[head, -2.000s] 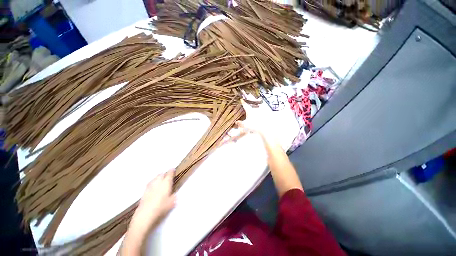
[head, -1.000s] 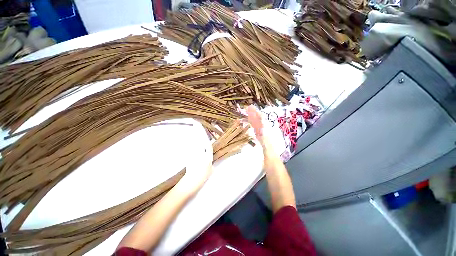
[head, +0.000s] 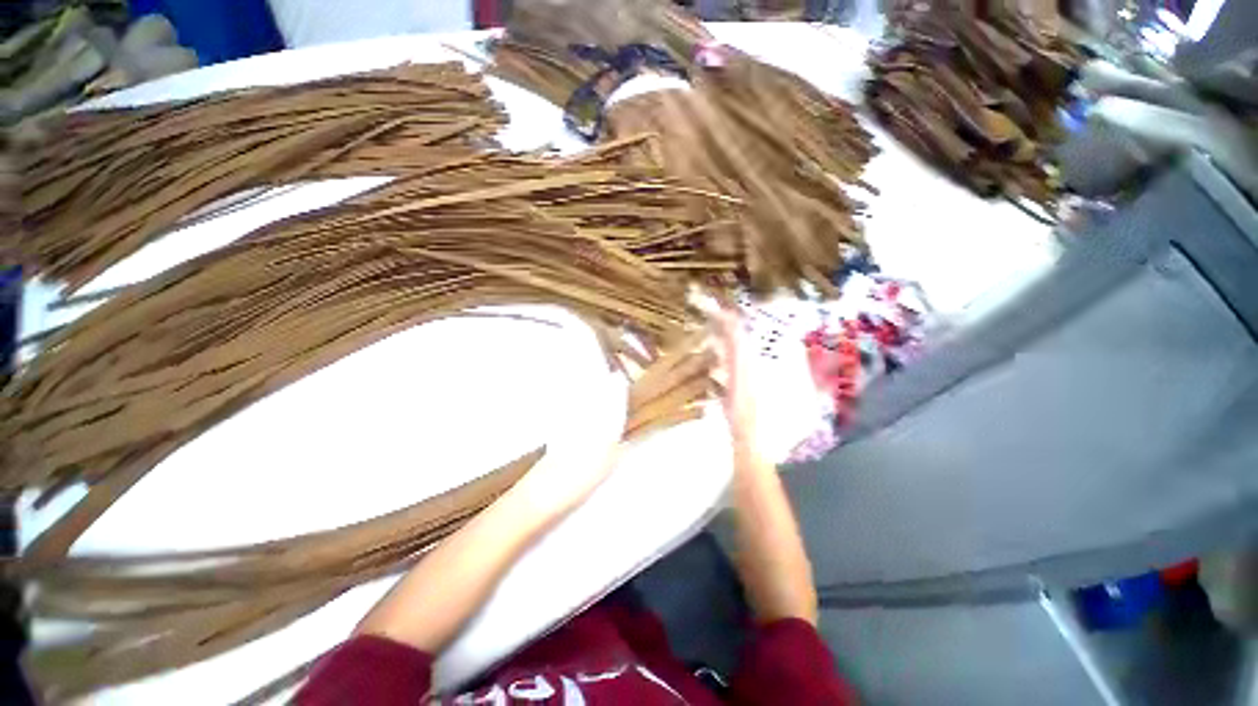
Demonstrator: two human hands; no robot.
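Note:
A working bundle of brown strips runs from the lower left of the table to its right end near the front edge. My left hand is closed round this bundle close to its right end. My right hand is at the strip ends, just right of my left hand, pale and blurred; its fingers and any tool in it cannot be made out. A large strip pile curves behind the working bundle, its right ends close to my right hand.
Another strip pile lies at the back left. A thick hank has a pale band and black tie. Patterned cloth lies at the right edge beside a grey partition. Dark brown pieces lie at the far right.
My left hand has moved right along the bundle, towards its ends, since two seconds ago. My right hand has risen slightly and turned more upright. The camera view has shifted.

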